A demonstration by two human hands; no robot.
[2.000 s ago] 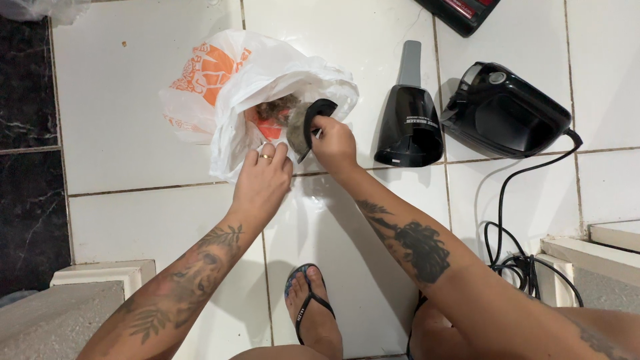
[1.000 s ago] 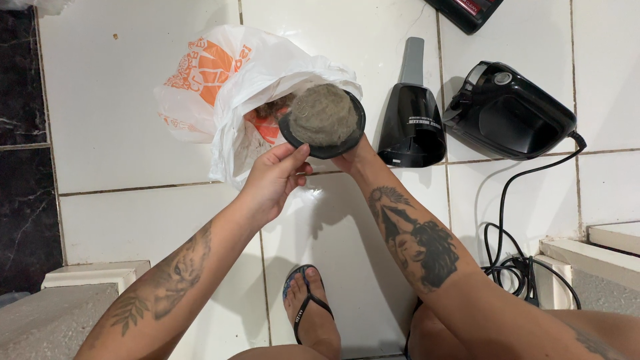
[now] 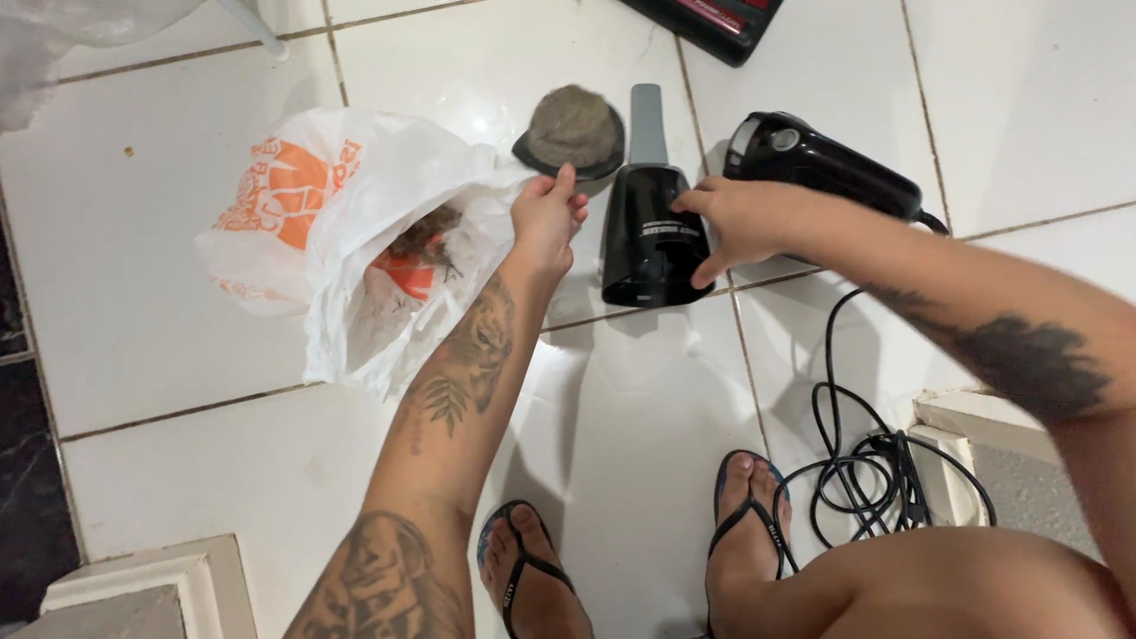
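Note:
A dusty vacuum filter [image 3: 575, 129] with a black rim lies on the tiles, cloth side up. My left hand [image 3: 552, 217] is at the filter's near edge, its thumb on or just over the rim; which of the two I cannot tell. My right hand [image 3: 723, 226] reaches around the right side of the black dust cup [image 3: 643, 204] with its grey nozzle, thumb and fingers apart, seemingly touching it. Left of my left hand, a white plastic bag [image 3: 373, 177] with orange print lies with its mouth open, grey hair and dust [image 3: 426, 232] inside.
The black handheld vacuum body [image 3: 834, 164] lies at the right, partly behind my right forearm. Its cord [image 3: 834, 444] coils beside my right foot. A black and red case [image 3: 710, 22] is at the top edge. White door-frame bases [image 3: 151, 577] stand at both lower sides.
The filter, held in both hands a second ago, now lies on the floor beyond the bag's mouth. My right hand has moved right to the dust cup. The view has shifted.

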